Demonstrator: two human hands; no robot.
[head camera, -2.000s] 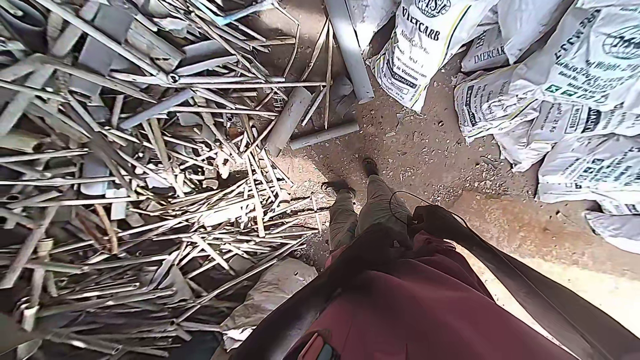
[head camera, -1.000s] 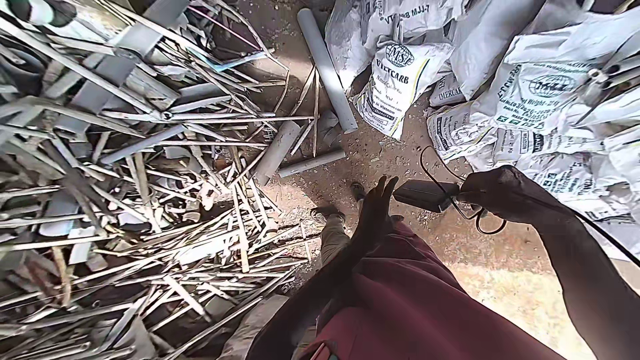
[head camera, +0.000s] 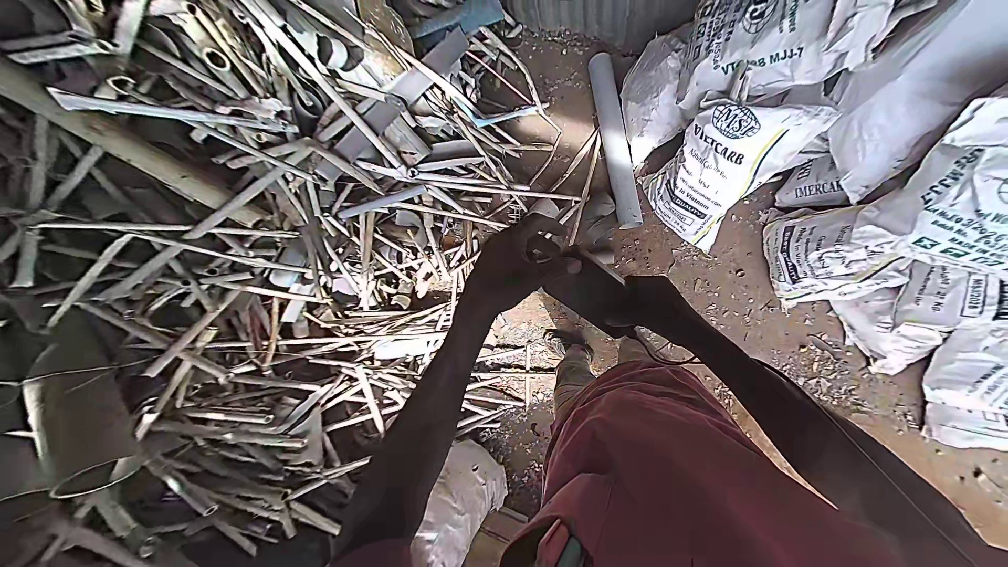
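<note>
A dark, flat, rectangular device with a thin cable lies between my two hands, over my feet. My right hand is closed around its right end, and the cable runs from there along my right forearm. My left hand is at the device's upper left end, thumb and fingers bent against its edge. Shadow hides the exact placing of my left fingers and the face of the device.
Scrap plastic pipes and strips are heaped at the left. A grey pipe lies on the dirt floor. Printed white sacks are stacked at the right. A pale sack rests near my left forearm.
Two seconds ago both hands were low near my waist. One second ago my left hand was apart from the device; now it touches it, and both hands are out ahead of my shirt.
</note>
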